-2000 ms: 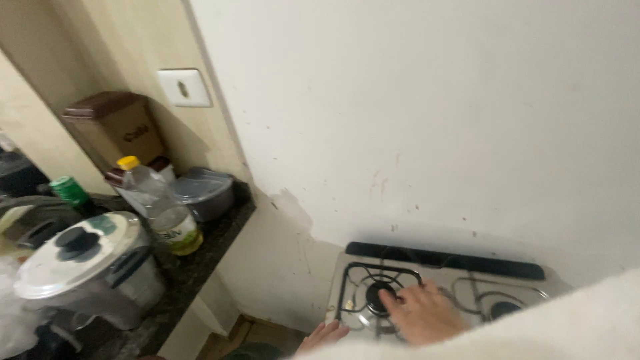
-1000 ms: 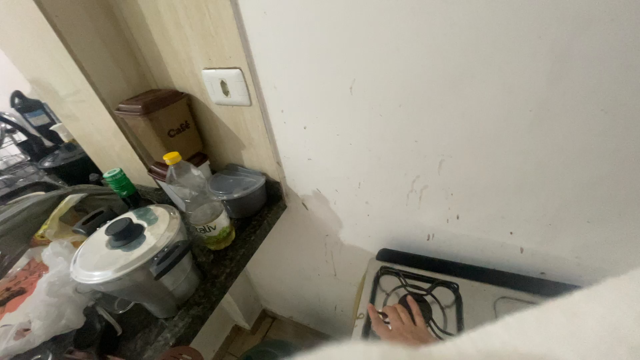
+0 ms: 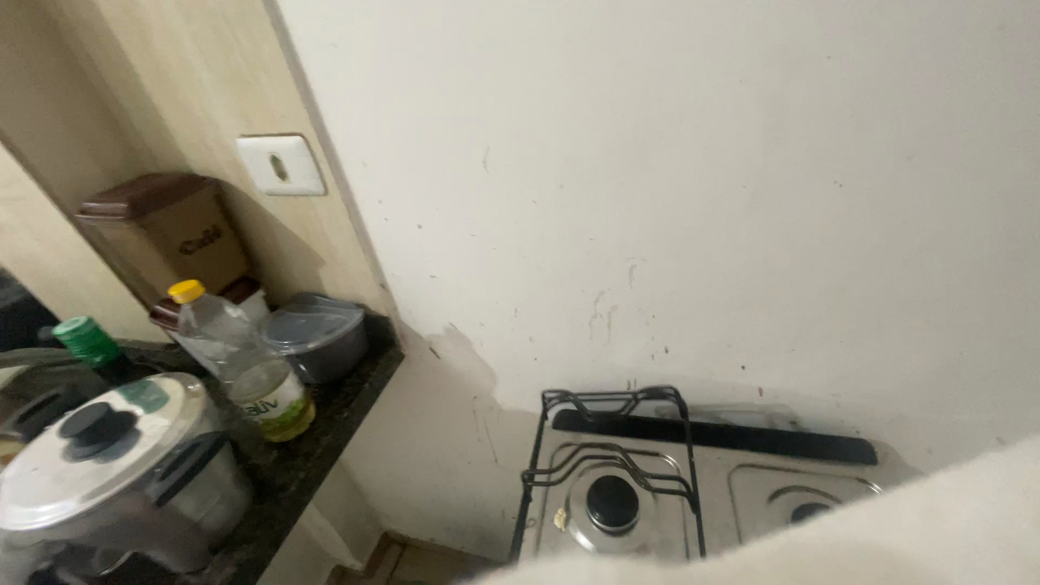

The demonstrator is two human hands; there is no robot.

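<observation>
Neither of my hands shows now; a pale, blurred surface covers the lower right of the view. Behind its edge stands a gas stove (image 3: 711,479) with a metal top. Its black wire pan grate (image 3: 617,467) is raised and tilted over the left burner, whose black burner cap (image 3: 613,504) is uncovered. What holds the grate up is hidden. A small light-coloured bit of residue (image 3: 560,518) lies left of that burner. The right burner (image 3: 811,512) is partly hidden.
On the dark stone counter (image 3: 325,471) at left stand a metal pressure cooker (image 3: 106,463), a yellow-capped oil bottle (image 3: 264,386), a green-capped bottle (image 3: 88,341), a lidded grey plastic container (image 3: 317,337) and a brown-lidded coffee canister (image 3: 175,236). A white wall outlet (image 3: 282,165) is above.
The grate, flat on the stove a second ago with a hand on it, is now lifted and tilted. That hand has gone out of sight.
</observation>
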